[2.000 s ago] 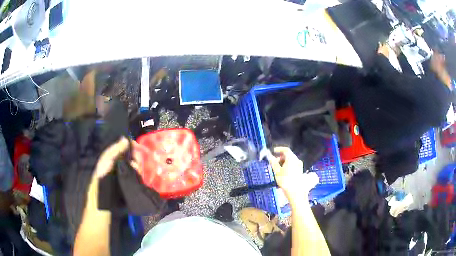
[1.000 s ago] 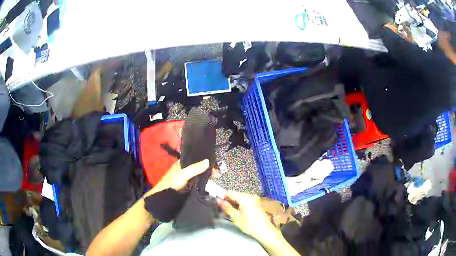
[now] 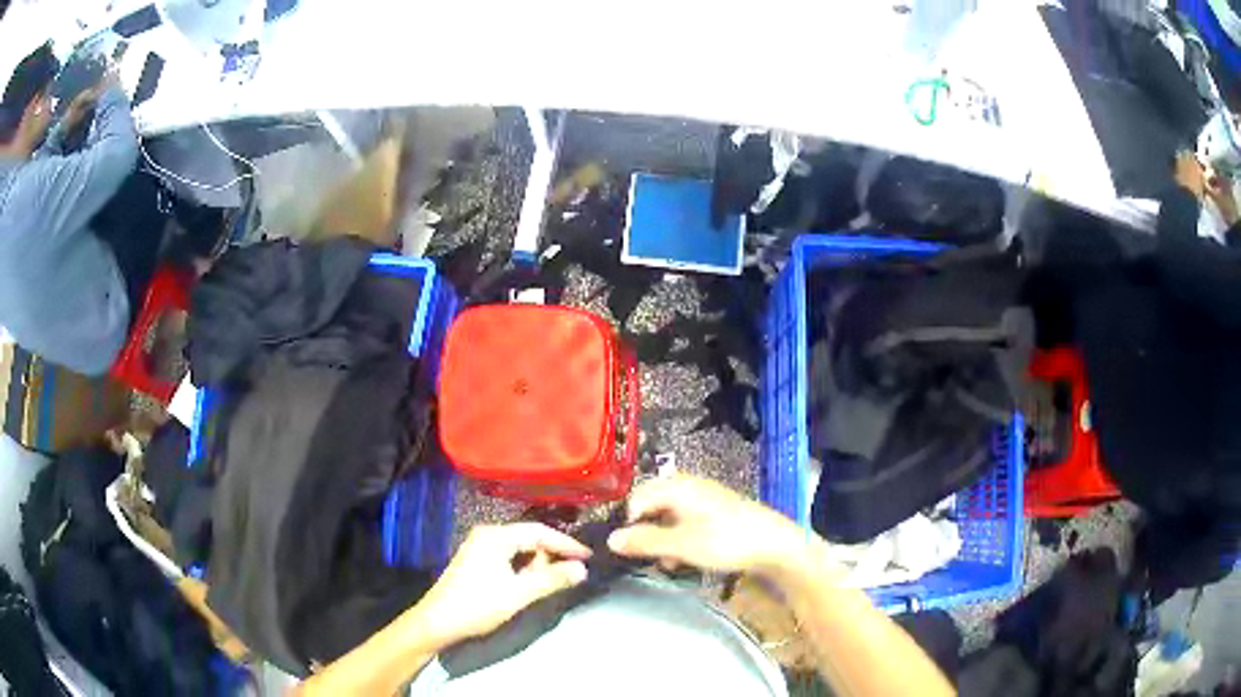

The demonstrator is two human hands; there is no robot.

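Note:
My left hand [image 3: 506, 583] and my right hand [image 3: 708, 524] are close together just above my lap. The fingertips of both hands pinch a small dark cloth piece [image 3: 600, 547] between them. Most of that piece is hidden by the hands or blends with the dark cloth below. A tiny white thing [image 3: 666, 466] shows just above my right fingers; I cannot tell whether the hand holds it.
A red stool [image 3: 524, 388] stands ahead. Blue crates with dark cloth stand at left [image 3: 422, 497] and right [image 3: 783, 395]. The white table edge [image 3: 613, 95] crosses the top, with a blue pedal [image 3: 685, 222] beneath. One person sits at far left, another at right.
The dark piece was upright in my left hand with a white thing in my right; now both hands meet low at the lap. The view has shifted left.

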